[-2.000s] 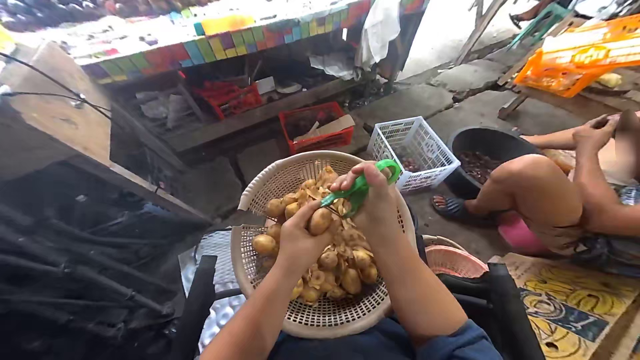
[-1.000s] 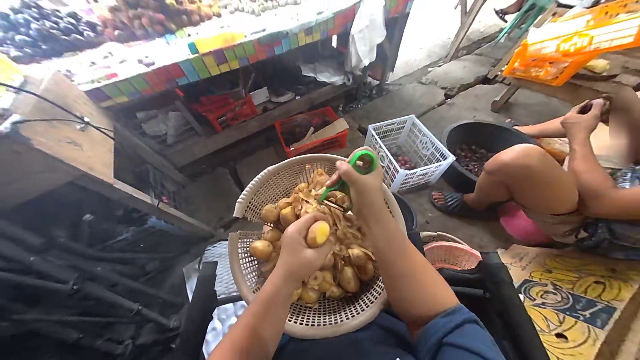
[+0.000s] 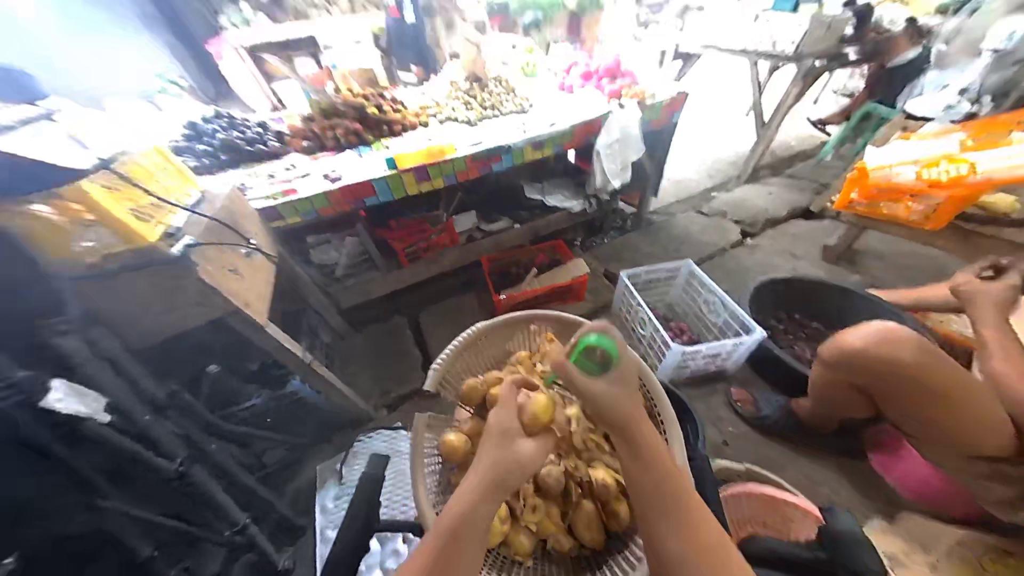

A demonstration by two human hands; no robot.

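Observation:
A beige plastic basket (image 3: 668,408), broken at its left rim, holds many yellow onions (image 3: 588,524) with dry stems and loose skins. Over it, my left hand (image 3: 512,440) grips one yellow onion (image 3: 536,411) between thumb and fingers. Close by on the right, my right hand (image 3: 604,380) is closed on green-handled scissors (image 3: 594,354); a ring handle shows above the fist. The blades point down towards the onion and are mostly hidden or blurred, so whether they touch it cannot be told.
Ahead stands a produce stall (image 3: 384,188) with a red crate (image 3: 534,276) under it. A white crate (image 3: 688,320), a black tub (image 3: 832,312) and a pink basket (image 3: 768,512) are on the right. A seated person's knee (image 3: 872,360) is beside the tub. Wooden boards (image 3: 240,264) stand left.
The view has tilted up, showing more of the stall. The onion remains in my left hand, and the scissors remain in my right hand.

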